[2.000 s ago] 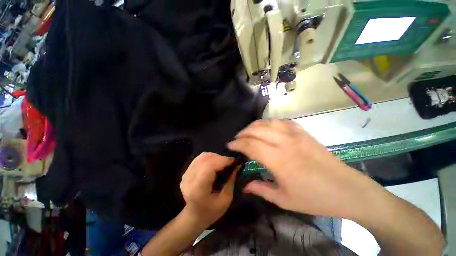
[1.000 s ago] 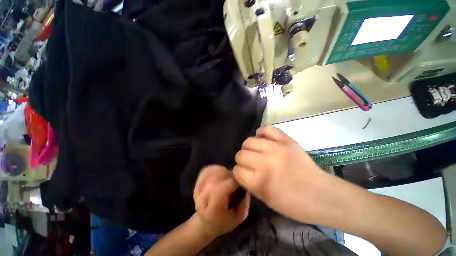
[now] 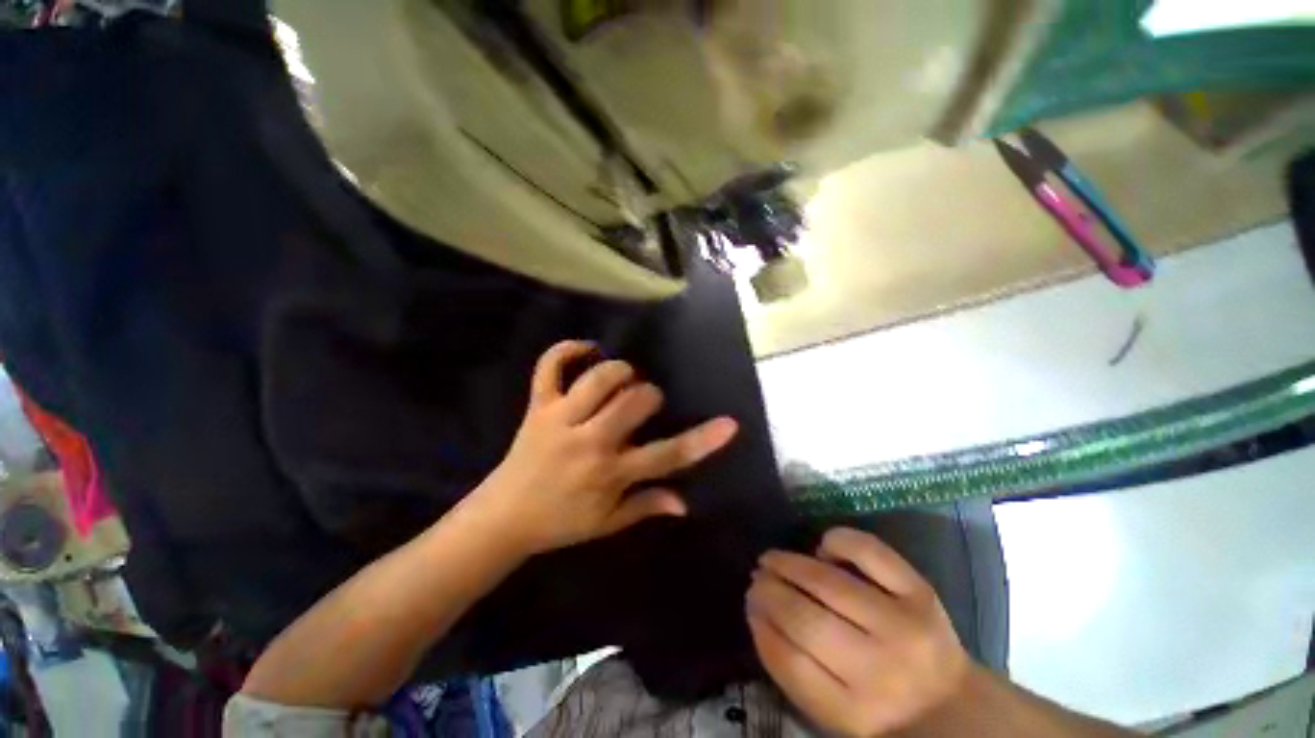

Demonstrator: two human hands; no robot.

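Note:
The black cloth garment point(image 3: 361, 361) covers the left of the machine and hangs down towards the lap. Its straight right edge runs from under the presser foot and needle area point(image 3: 736, 238) down to my right hand. My left hand point(image 3: 606, 447) lies flat on the cloth below the needle, fingers spread, holding nothing. My right hand point(image 3: 851, 627) is closed on the cloth's edge near the table's front; its fingertips are partly hidden. The cream sewing machine head point(image 3: 548, 159) looms close above the cloth.
Thread snips point(image 3: 1074, 209) with pink and blue handles lie on the machine bed. A thread end point(image 3: 1128, 340) lies on the white table point(image 3: 923, 382). The green measuring edge point(image 3: 1067, 450) curves along its front. A green panel point(image 3: 1197, 65) is at the upper right. Red and pink cloth point(image 3: 65, 454) lies left.
The view has moved closer to the machine. My hands have separated: the left has opened and moved up onto the cloth, the right has moved down along the edge. The cloth edge now lies straight.

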